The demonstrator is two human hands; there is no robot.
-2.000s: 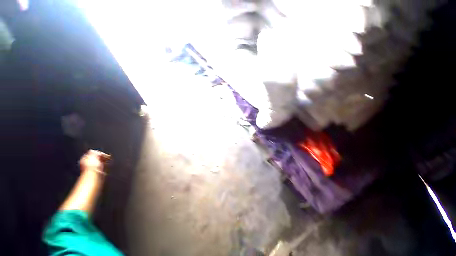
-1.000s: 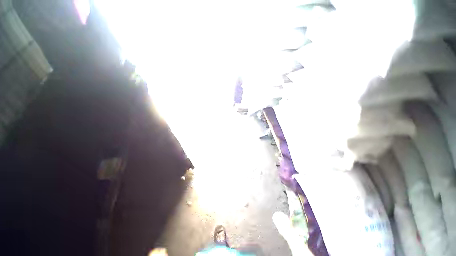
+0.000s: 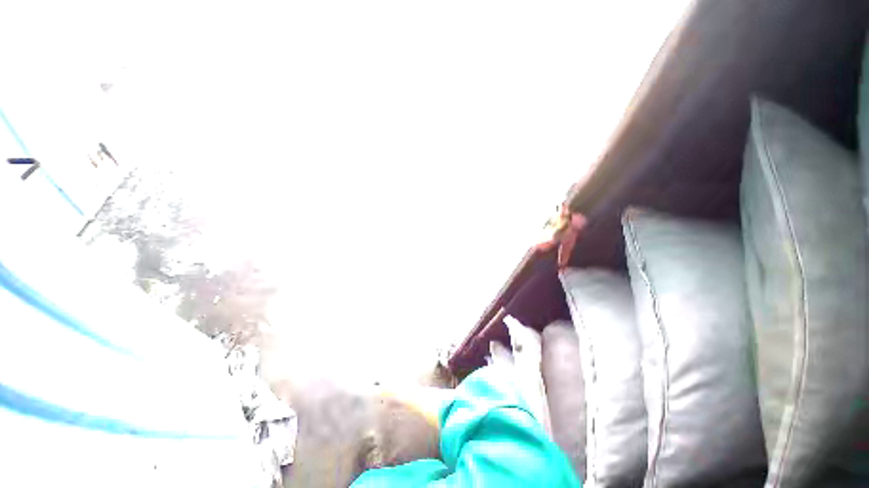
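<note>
A teal sleeve point(image 3: 505, 429) reaches up from the bottom edge, right of centre. My right hand point(image 3: 417, 398) shows at its end, pointing left, small, blurred and washed out by light. Its fingers cannot be made out, so I cannot tell if it holds anything. My left hand is not in view. Several full, pale sacks point(image 3: 700, 334) with stitched edges lie stacked along the right side. The sleeve overlaps the nearest sacks in the picture; contact cannot be told.
A dark reddish-brown edge point(image 3: 624, 143) runs diagonally beside the sacks. Rough ground point(image 3: 333, 419) shows at the lower middle. A white surface with blue stripes point(image 3: 76, 410) and crumpled pale material point(image 3: 272, 419) are on the left. Glare hides the upper middle.
The view has swung round. The sacks now show clearly on the right, and the purple strip is gone from the middle. A teal sleeve and blurred hand now show at the lower centre.
</note>
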